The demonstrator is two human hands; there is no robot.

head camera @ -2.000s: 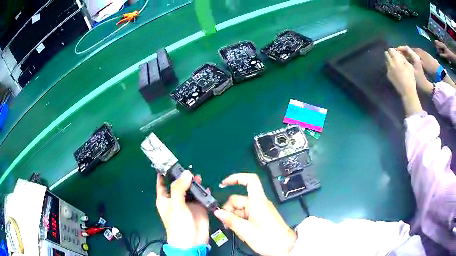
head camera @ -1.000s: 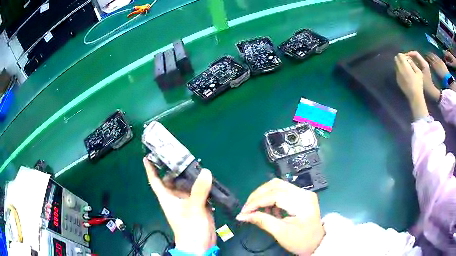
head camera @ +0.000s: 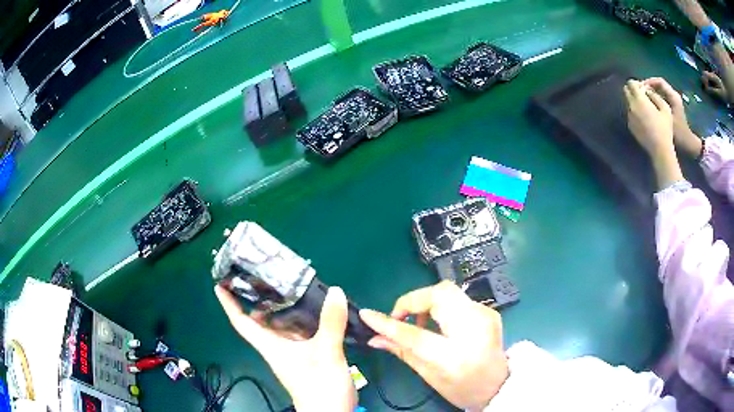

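Note:
My left hand holds a trail camera unit with a rough grey housing, raised off the mat and tilted, its dark section towards the lower right. My right hand has thumb and fingertips on the dark end of this unit, at its lower edge. A thin black cable runs below my right hand; where it joins the unit is hidden. A second camera unit lies front up to the right, its dark display section partly covered by my right hand.
Open housings with circuit boards lie along the bench beside black foam blocks. A colour card is behind the second unit. A power supply with clip leads stands left. Another person's hands are over a black foam tray.
The held unit has turned so that more of its housing side shows. My right hand moved off the cable area, onto the unit's dark end. The view has shifted slightly.

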